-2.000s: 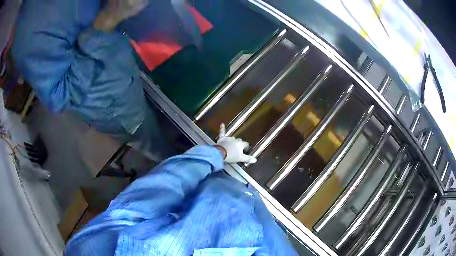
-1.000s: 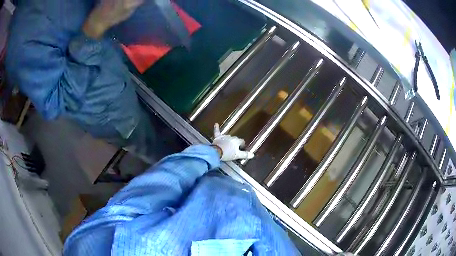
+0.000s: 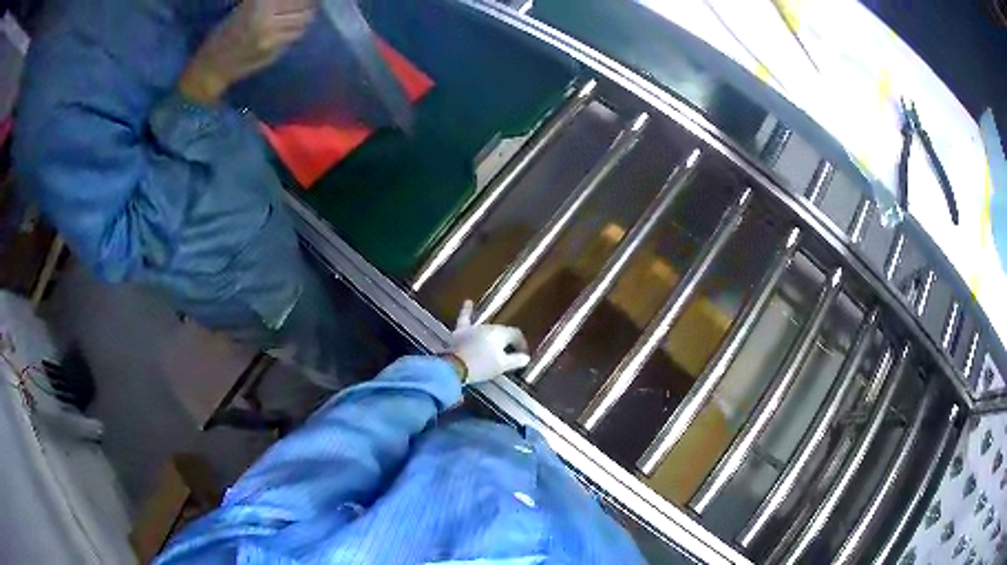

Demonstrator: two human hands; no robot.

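My left hand (image 3: 489,351), in a white glove, rests on the near rail of the roller conveyor (image 3: 547,428), beside the roller ends. Its fingers are partly spread and bent, and I see nothing held in it. My right hand is not in view. A dark green carrier board (image 3: 486,77) lies on the conveyor at upper left. On it is a red-orange foam pad (image 3: 315,151) under a dark, flat-sided part (image 3: 331,72), which is blurred and cut off by the top edge.
Another person's blue sleeve (image 3: 182,210) and bare hand are at upper left, by the dark part. Dark pliers (image 3: 925,160) lie on the white bench at upper right. A white, stud-dotted table (image 3: 961,497) is at lower right. A cardboard box (image 3: 163,508) stands at lower left.
My left hand has shifted slightly left and down in view, and its fingers are more curled. The carrier, pad and pliers have shifted slightly in view. The other person's hand has moved slightly.
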